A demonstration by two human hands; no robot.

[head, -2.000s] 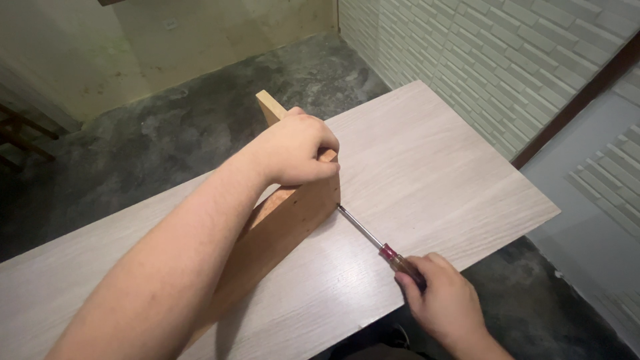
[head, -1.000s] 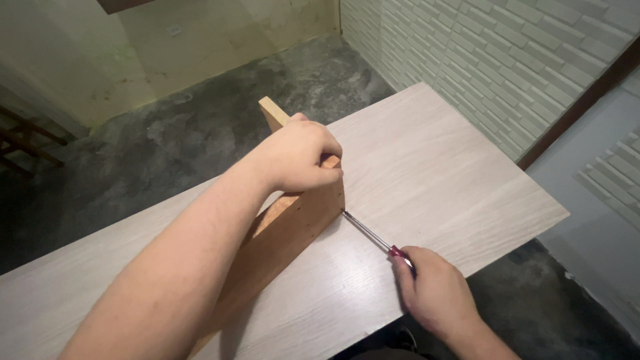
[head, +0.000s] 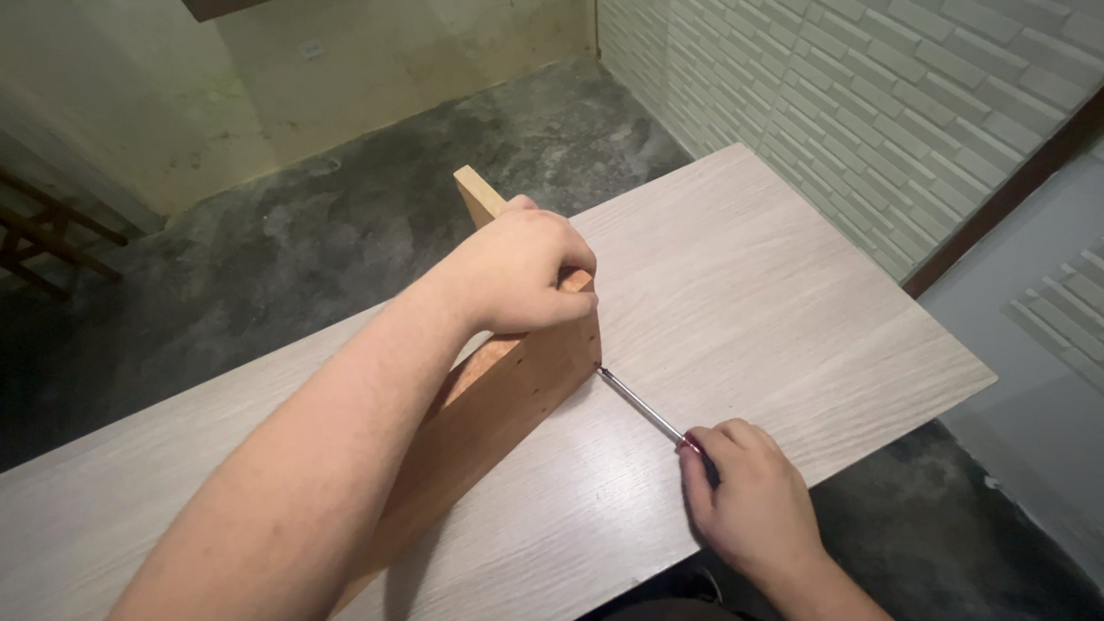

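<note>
My left hand (head: pixel 539 272) grips the upper end of a wooden board assembly (head: pixel 483 431), which stands on edge on the table. Several small dark holes or screw heads show in its near face. A lighter wooden piece (head: pixel 477 197) sticks out beyond my left hand. In my right hand (head: pixel 750 492) is the handle of a screwdriver (head: pixel 645 407), mostly hidden by the fingers. Its tip meets the assembly's end near the bottom corner, at a small dark spot that may be a screw. My left forearm hides part of the board.
The pale wood-grain table (head: pixel 802 302) runs diagonally under the work, its corner at the right. Beyond it lie a dark concrete floor (head: pixel 345 224) and a white brick-pattern wall (head: pixel 828 95). Part of a wooden stool or chair (head: pixel 52 233) stands at the far left.
My right hand has shifted its grip forward on the screwdriver, covering the handle that showed two seconds ago. My left hand still holds the board assembly.
</note>
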